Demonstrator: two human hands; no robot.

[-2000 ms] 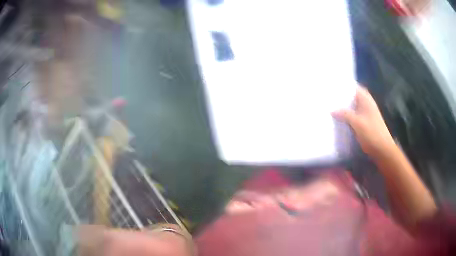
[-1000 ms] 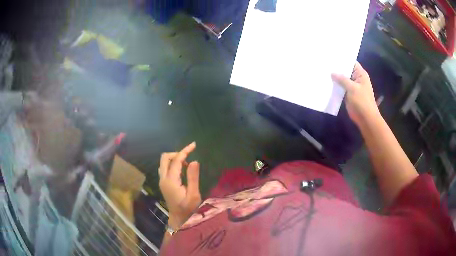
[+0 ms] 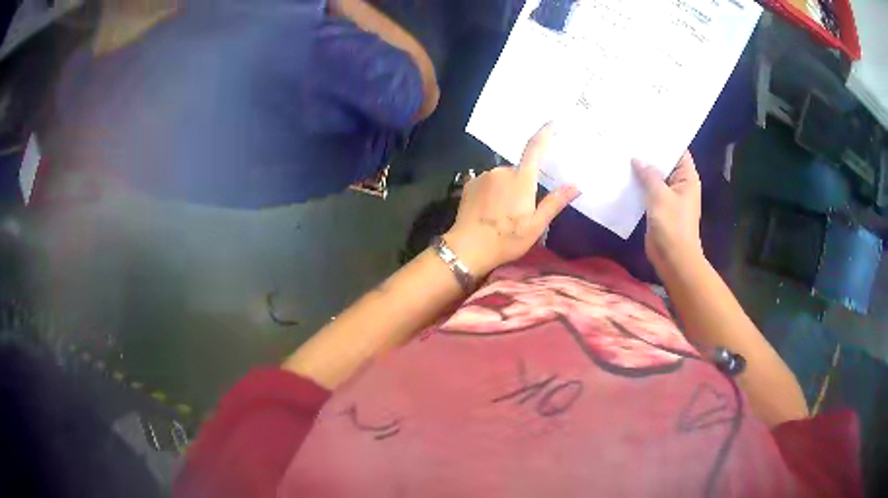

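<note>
A white printed spec sheet [image 3: 623, 88] is held up in front of me at the upper right, with a small dark picture near its top left corner and faint lines of print. My right hand [image 3: 672, 199] grips its lower right edge, thumb on top. My left hand [image 3: 506, 209] lies at the lower left edge, index finger extended onto the sheet and thumb on its bottom edge. Whether the left fingers underneath hold the paper cannot be told.
A person in a blue shirt [image 3: 224, 107] is at the upper left, close by. A red basket [image 3: 813, 24] is at the top right beside a white table edge [image 3: 873, 73]. Green floor [image 3: 253, 282] shows below the person. A blue item [image 3: 847, 263] is at the right.
My left hand has moved up and right onto the sheet. The print is now sharper. The person in blue has come into view at the upper left, and the white rack at lower left is mostly gone.
</note>
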